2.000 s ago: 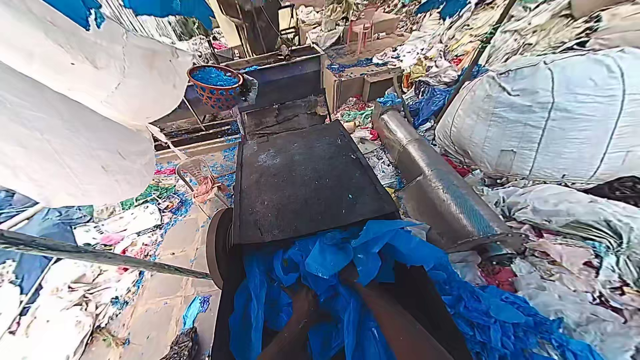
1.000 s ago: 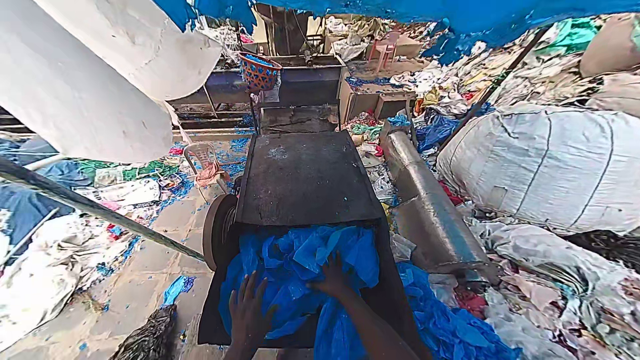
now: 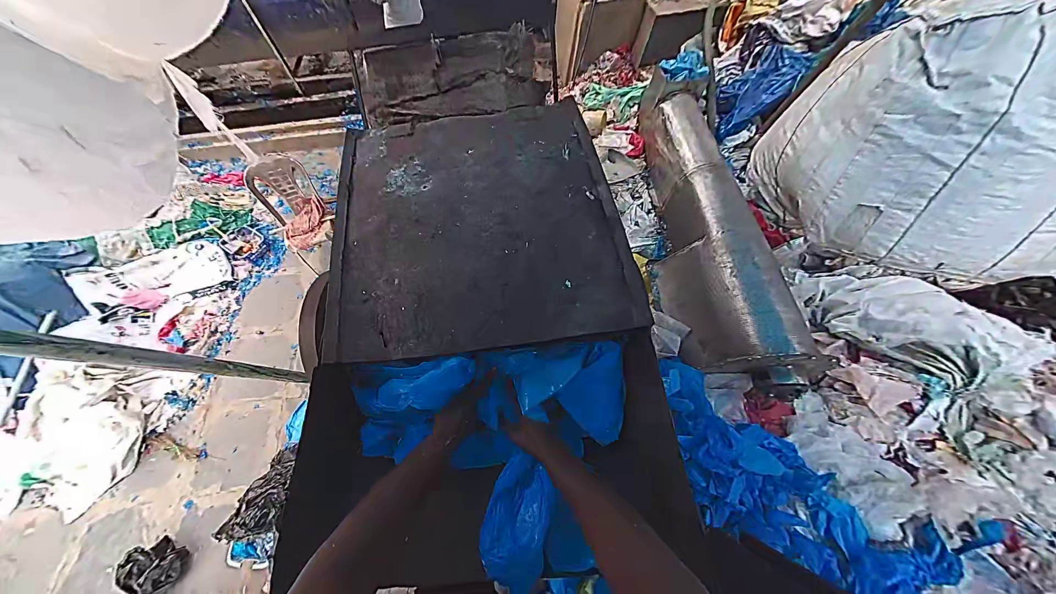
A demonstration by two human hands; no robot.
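Note:
Blue plastic film lies bunched in the feed tray of a dark metal machine, at the front edge of its flat cover. Both arms reach into the film from below. My left hand is at the left part of the pile, its fingers mostly hidden by film and shadow. Close beside it, my right hand is among the film too, fingers also largely hidden. A strip of blue film trails over the tray between the forearms. Whether either hand grips film cannot be told.
More blue film is heaped right of the tray. A sheet-metal duct lies beside the machine, with a large white sack beyond. A pole crosses at left, near a plastic chair. A wheel stands at the machine's left side.
Both hands have moved forward from spread over the film to deep in it at the cover's edge. The film has shifted forward with them, baring part of the tray.

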